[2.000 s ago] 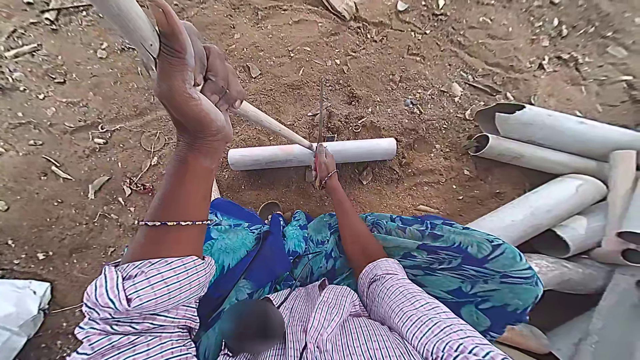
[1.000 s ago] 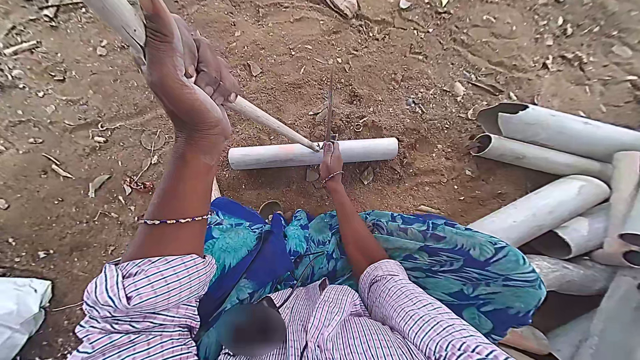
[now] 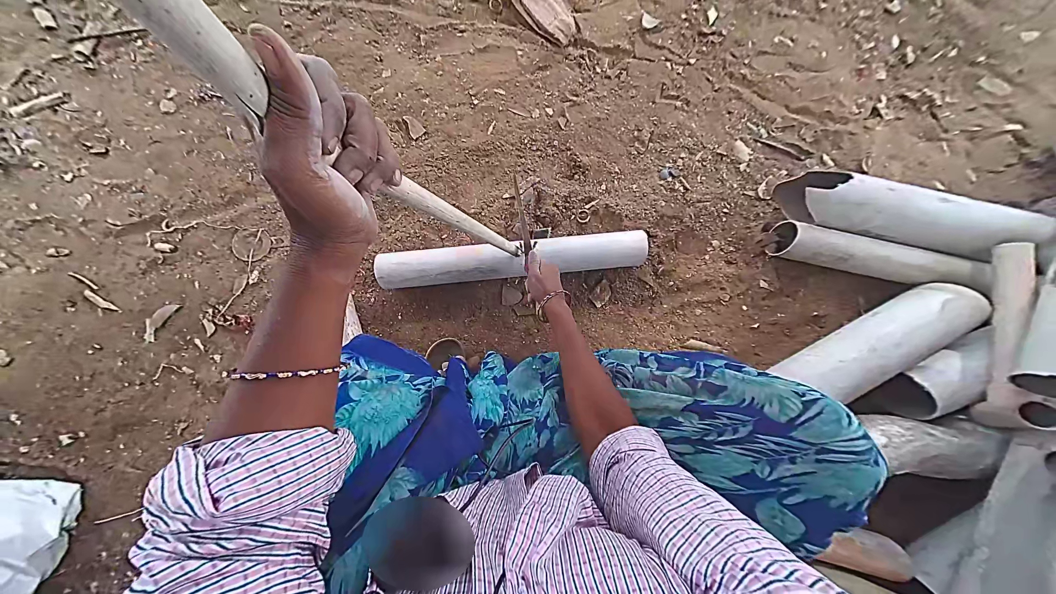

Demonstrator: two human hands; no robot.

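My left hand [image 3: 330, 148] is raised at the upper left, its fingers curled around a pale pole [image 3: 450, 216]. The pole slants down to the right, its narrow end at the middle of a whitish tube [image 3: 450, 266] lying on the ground. My right hand [image 3: 544, 280] is at the near side of the tube, closed on the base of a thin, dark blade-like tool [image 3: 521, 206], which crosses the tube and points away from me. The fingers partly hide the tool's lower end and where it meets the pole.
Several whitish tubes [image 3: 891, 338] lie piled at the right, some with broken ends. A white sheet or bag [image 3: 33, 528] is at the lower left. Bare soil [image 3: 462, 107] holds chips, twigs and stones. A blue floral cloth [image 3: 701, 412] covers my legs.
The blade-like tool in my right hand has tilted, and less of its length shows beyond the tube. My left hand stays around the pole, and the tube lies in nearly the same place.
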